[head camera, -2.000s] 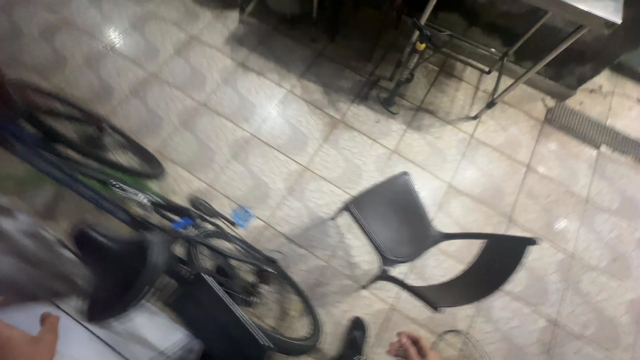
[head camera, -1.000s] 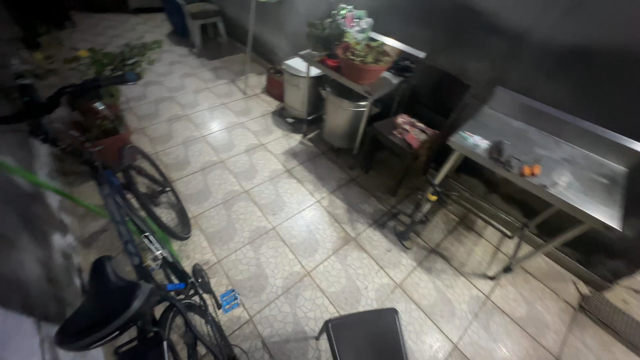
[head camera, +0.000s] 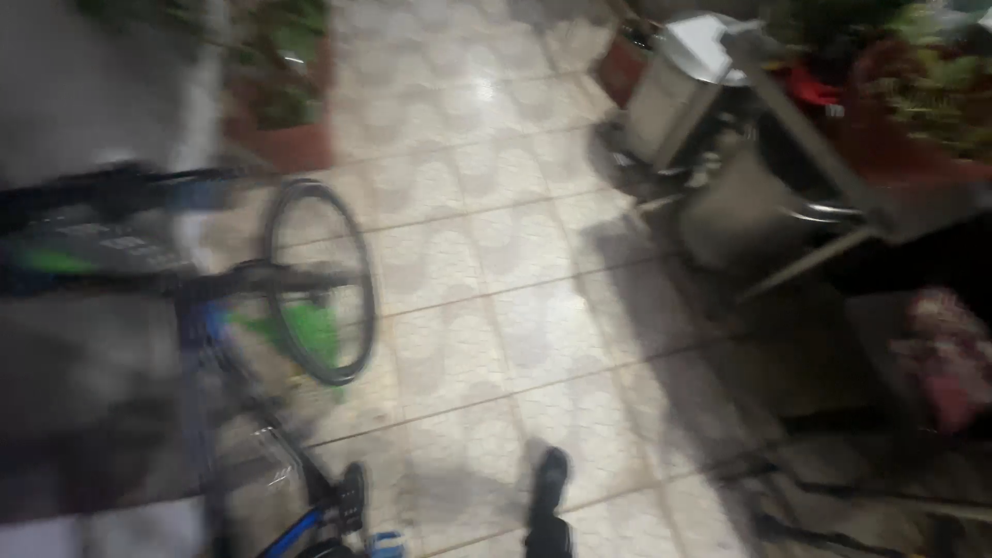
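Neither my left hand nor my right hand shows in the head view. A bicycle stands along the left side, its front wheel (head camera: 322, 283) upright over the tiles and its blue and black frame (head camera: 232, 364) running toward the bottom edge. Near the crank is a black pedal (head camera: 353, 496), and a small blue thing (head camera: 387, 544) lies beside it at the bottom. One dark shoe (head camera: 550, 496) stands on the tiled floor (head camera: 496, 256) at bottom centre. Something bright green (head camera: 310, 333) shows behind the wheel. The picture is blurred.
At the right, a pale bin (head camera: 674, 101) and a metal bin (head camera: 732, 217) stand by a metal-framed table (head camera: 806, 124) bearing a potted plant (head camera: 922, 116). Below, a pink patterned cloth (head camera: 942, 364) lies on something dark. Another planter (head camera: 287, 147) is behind the wheel.
The view has swung and moved forward along the tiles. My hand, seen near the bottom two seconds ago, and the black chair are out of view.
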